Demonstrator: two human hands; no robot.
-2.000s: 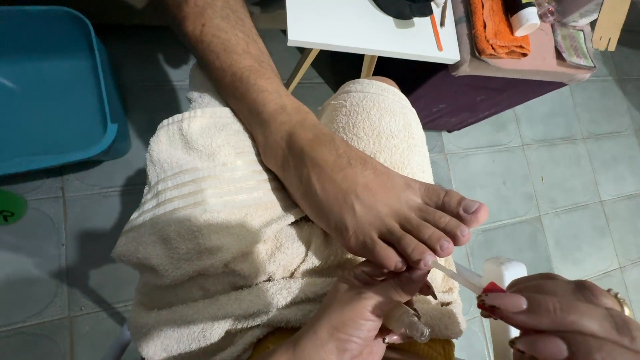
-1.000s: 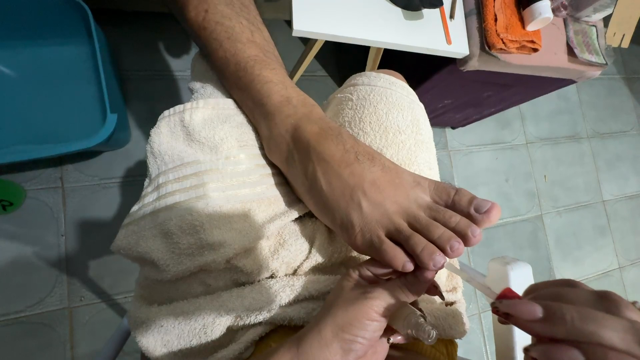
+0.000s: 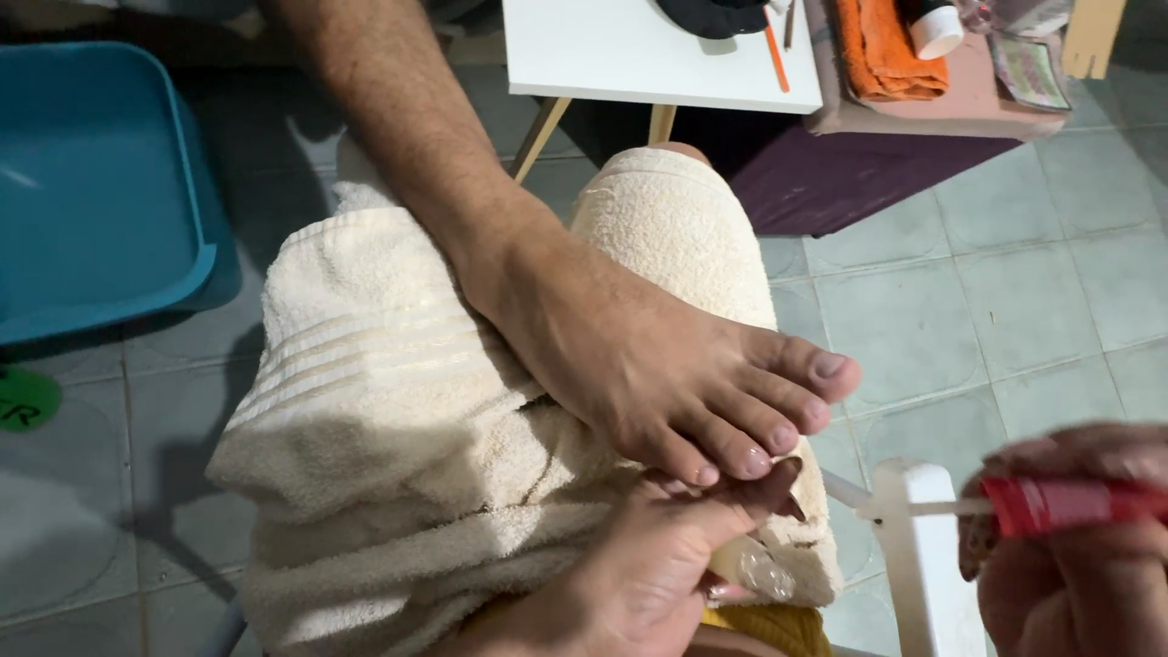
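Another person's bare foot (image 3: 602,338) rests on a cream towel (image 3: 383,392) spread over my lap, toes pointing right. My left hand (image 3: 648,566) is under the smaller toes, its thumb and fingertips touching them, and it also holds a small clear glass bottle (image 3: 766,570) low in the palm. The second-smallest toe's nail looks wet and shiny. To the right of the toes, my right hand (image 3: 1068,538) grips a red-capped brush (image 3: 1049,506), its pale stem pointing left toward the foot and apart from it. The brush tip is hard to make out against a white plastic part.
A blue plastic basin (image 3: 100,192) stands at the left on the tiled floor. Beyond the knees are a white tabletop (image 3: 602,55) with an orange stick (image 3: 776,55), and a pink-covered surface (image 3: 967,114) bearing an orange cloth (image 3: 885,55). A white plastic post (image 3: 922,566) rises beside the towel.
My right hand has moved right, drawing the brush away from the toes, where its tip was at a smaller toe's nail. My left hand stays at the toes with the bottle.
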